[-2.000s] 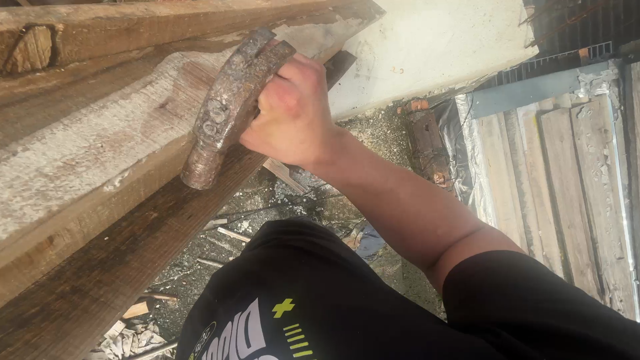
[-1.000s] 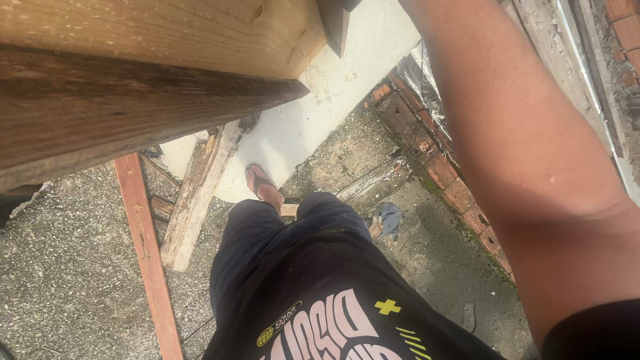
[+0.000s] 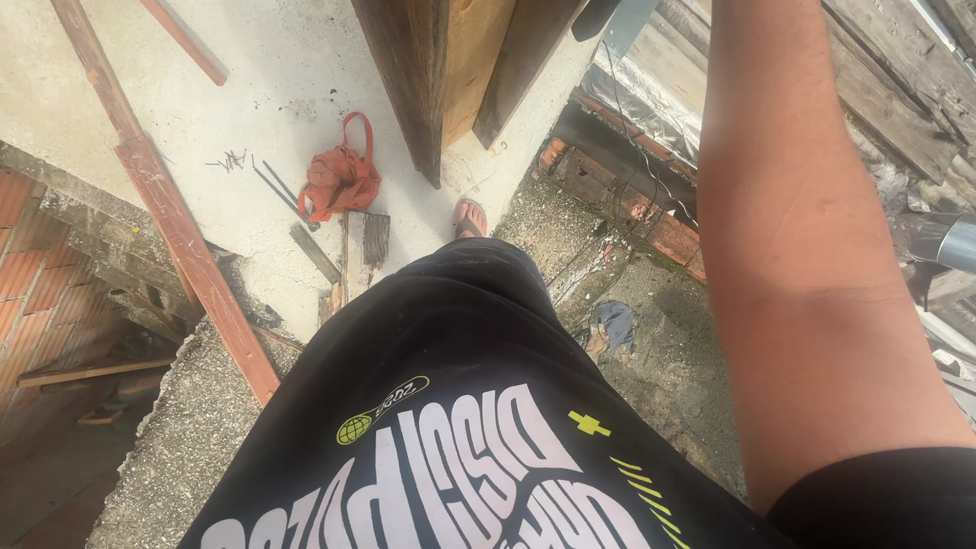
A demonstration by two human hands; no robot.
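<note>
Neither of my hands shows in the head view now. My right forearm runs up the right side and leaves the top edge, so its hand and anything in it are hidden. Left of that arm, wooden boards [image 3: 476, 69] come down from the top centre, with their lower ends above my sandalled foot [image 3: 470, 218]. An orange cloth bag [image 3: 341, 179] with a strap lies crumpled on the pale concrete slab [image 3: 267, 114]. Beside the bag are two thin dark rods [image 3: 284, 191] and several loose nails [image 3: 231, 161]. A short wood block [image 3: 364, 244] lies just below the bag.
A long reddish-brown board [image 3: 194, 252] crosses the slab's left edge. Beyond that edge is a drop beside a hollow-brick wall [image 3: 34, 267]. On the right, below the slab, are broken bricks [image 3: 671, 236], loose wires, grey planks [image 3: 892, 99] and a metal pipe [image 3: 953, 240]. A grey-blue rag [image 3: 614, 324] lies lower down.
Two seconds ago my right hand held a rusty hammer against the beams; now that hand and the hammer are out of view. The view has swung, showing the orange bag and more slab.
</note>
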